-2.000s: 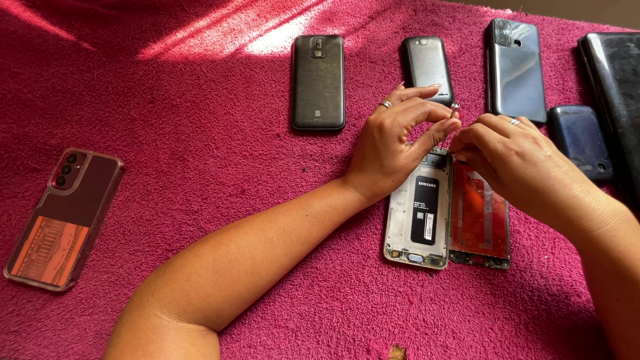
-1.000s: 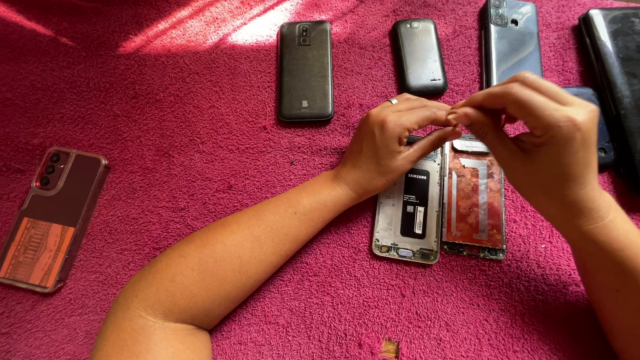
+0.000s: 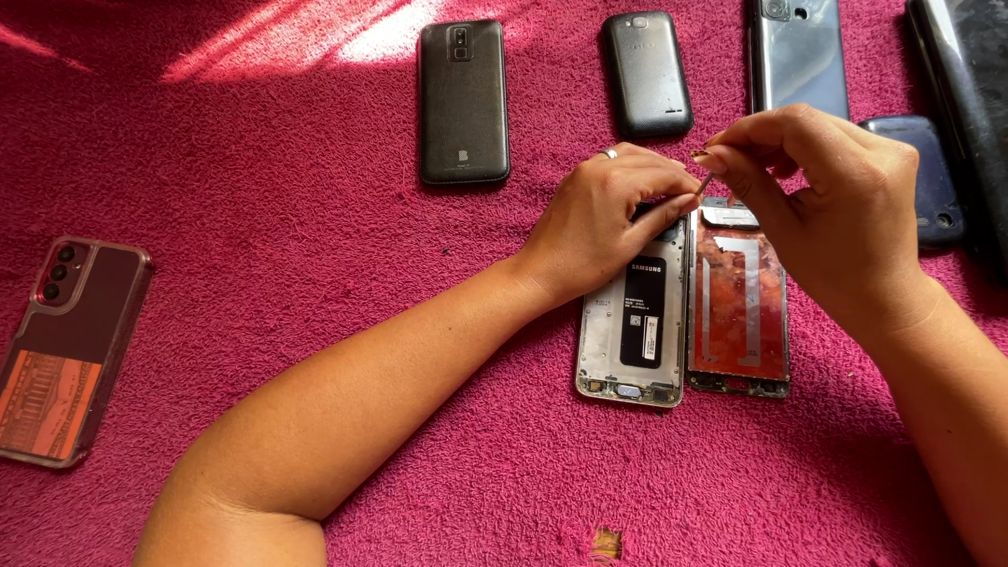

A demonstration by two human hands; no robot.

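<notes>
An opened Samsung phone frame (image 3: 602, 346) with a black battery (image 3: 643, 311) lies on the pink towel. Beside it on the right is a phone display panel (image 3: 732, 303) with a reddish back and grey adhesive strips. My left hand (image 3: 606, 213) rests over the frame's top end, thumb and fingertips together around the lower end of a small thin part (image 3: 706, 183). The upper end of that part is at the fingertips of my right hand (image 3: 819, 189), raised above the panel's top. What the part is cannot be told. The frame's top is hidden under my left hand.
Two black phones (image 3: 465, 102) (image 3: 650, 75) lie face down beyond my hands. At the right are a grey-blue phone (image 3: 799, 63), a dark blue phone (image 3: 925, 177) and a large black glossy object (image 3: 969, 94). A phone in a clear case (image 3: 75, 315) lies far left. The towel has a hole (image 3: 606, 543).
My right hand has lifted from the top of the display panel, uncovering more of its reddish back. The thin part now shows between my two hands. My left hand stays over the frame's top.
</notes>
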